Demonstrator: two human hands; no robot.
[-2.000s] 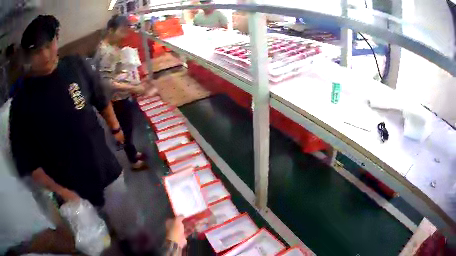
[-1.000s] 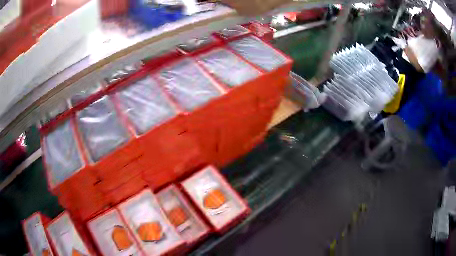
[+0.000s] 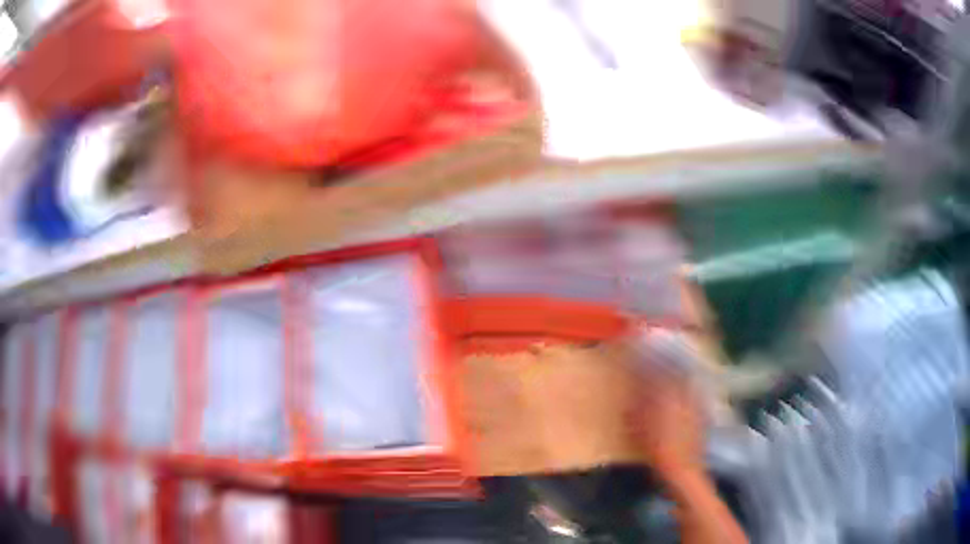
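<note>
Open orange-red boxes filled with grey-white bagged slabs (image 3: 367,356) stand in a row at the left and centre. My right hand (image 3: 668,425), strongly blurred, reaches up from the bottom right to the right end of a bare plywood board (image 3: 548,409). A pale blurred patch lies at its fingertips; I cannot tell whether the hand grips it. Another orange-edged box with a greyish top (image 3: 542,266) lies behind the board. My left hand is not in view.
More bagged slabs (image 3: 893,393) stand on edge at the right. A cardboard tray (image 3: 266,207) with red plastic film (image 3: 330,80) sits on the overhead shelf. Lower boxes (image 3: 255,515) show at bottom left. Green belt (image 3: 776,239) lies behind.
The view has swung from the aisle and coworkers to the filled boxes, then closer to them. The filled boxes now sit further left and low, and my right hand has come in beside the board.
</note>
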